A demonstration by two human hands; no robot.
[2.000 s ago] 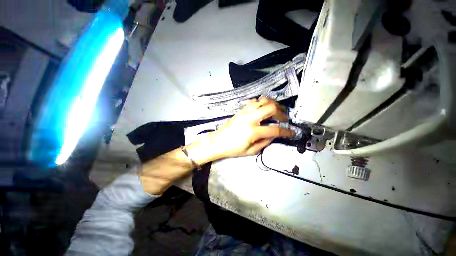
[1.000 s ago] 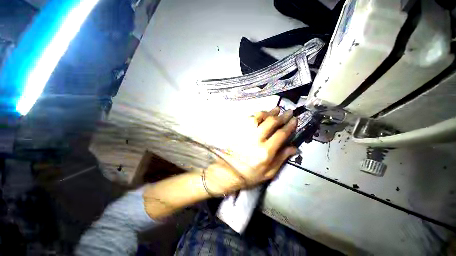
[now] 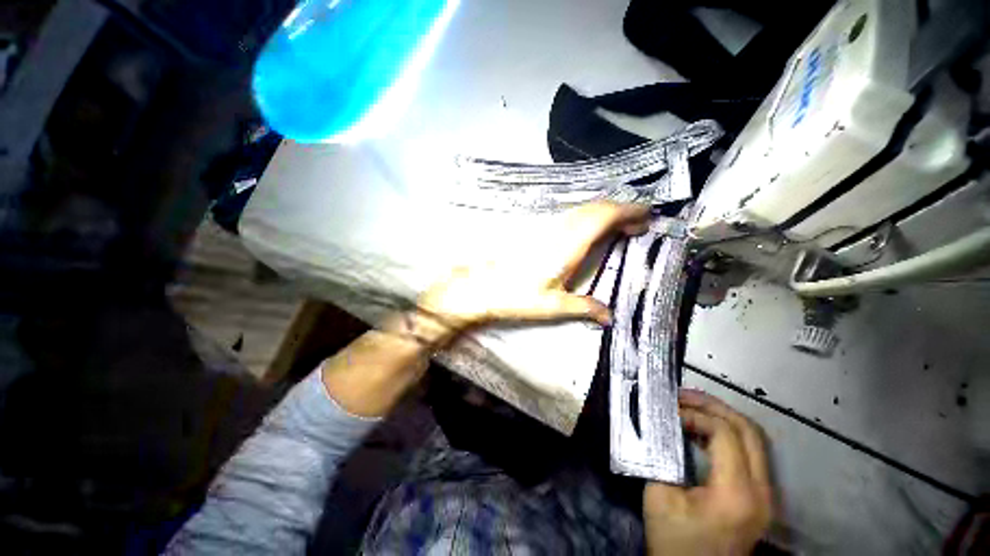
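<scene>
A curved grey-white striped piece with dark slots [image 3: 649,364] lies lengthwise over black fabric [image 3: 600,407], its top end at the presser foot area [image 3: 700,272]. My left hand [image 3: 521,277] lies on the table, thumb and fingers spread, fingertips touching the piece's upper end and left edge. My right hand [image 3: 716,478] is at the lower right edge, fingers curled at the black fabric and striped piece; its thumb is hidden. The white sewing machine head [image 3: 836,119] stands at the right. The needle itself cannot be made out.
Another striped piece [image 3: 575,179] lies behind my left hand. Black curved pieces [image 3: 592,125] lie behind the machine. A blue lamp [image 3: 337,71] covers the upper left. A ribbed knob [image 3: 814,340] and an off-white bar [image 3: 912,272] are at the right. The table's left edge [image 3: 315,266] is visible.
My left hand has drawn back from the needle area and spread. My right hand has come into view. The striped piece now shows fully, turned lengthwise towards me. The lamp has shifted in view.
</scene>
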